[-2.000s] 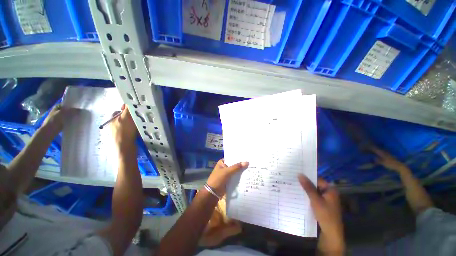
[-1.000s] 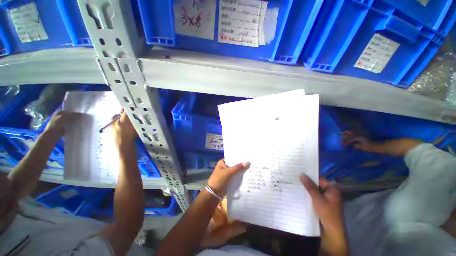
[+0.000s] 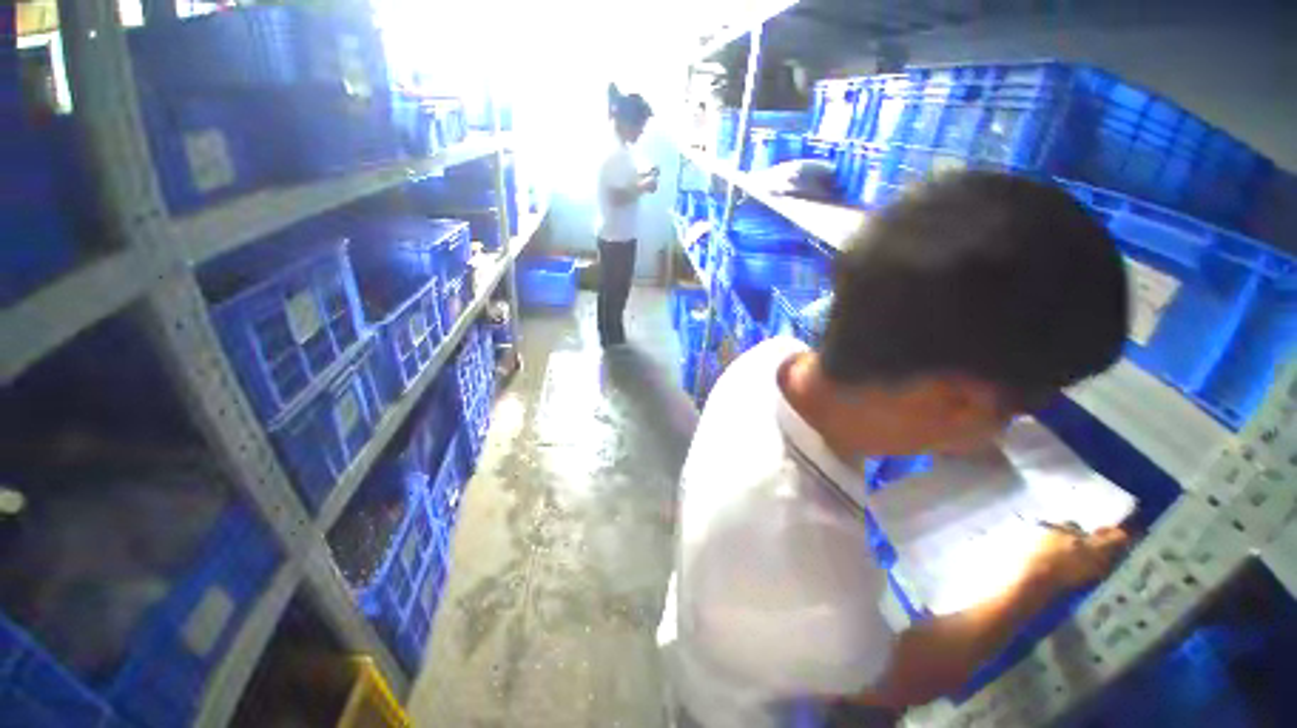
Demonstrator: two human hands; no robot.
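Neither of my hands is in view. Nearest in front of me, at the right, a person in a white shirt [image 3: 775, 555] bends over a white list sheet [image 3: 996, 512]. That person's hand holds a thin pen [image 3: 1064, 529] on the sheet. The sheet is partly overexposed, and its writing cannot be read. It lies in front of blue bins beside a slotted-angle rack upright [image 3: 1138, 619].
A concrete floor aisle [image 3: 548, 569] runs ahead between racks. Blue bins [image 3: 292, 327] fill the left shelves, with a rack upright [image 3: 185, 334] close by. A yellow crate [image 3: 373, 697] is low at left. Another person [image 3: 617, 213] stands far down the aisle near a blue bin [image 3: 548, 282].
The view has swung left and up from the shelf to the aisle. My hands and the sheets they held have gone out of view. The neighbour with the pen now shows at the right.
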